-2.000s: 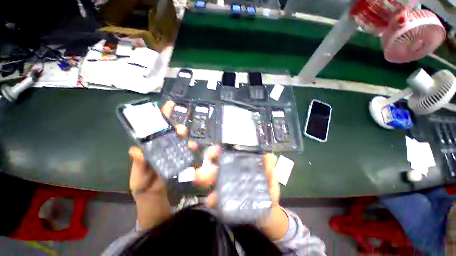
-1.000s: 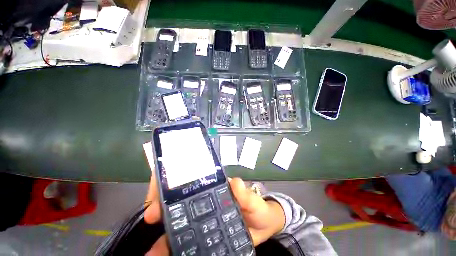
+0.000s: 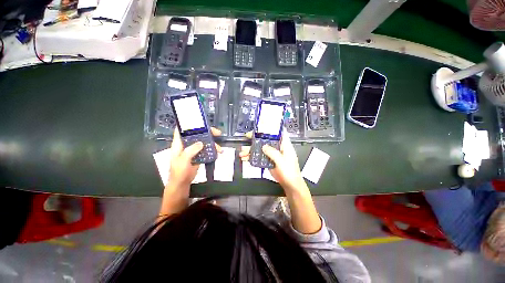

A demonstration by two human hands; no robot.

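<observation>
My left hand holds a keypad phone with its screen lit white, thumb on the keys. My right hand holds another keypad phone, also lit white, thumb on its keys. Both phones are held over the front of the clear plastic tray. In the tray's front row several phones lie back up, such as the one at the right. In the back row two phones with dark screens lie face up, and one lies back up. White cards lie on the near bench edge, some partly hidden by my hands.
A smartphone lies right of the tray. A white fan and a blue packet stand farther right. A white box is at the back left. A person's sleeve and red stools show below the bench.
The large phone close to the camera is no longer there. Both hands now hold lit phones lower, side by side over the tray's front edge. The view shows the wearer's hair below.
</observation>
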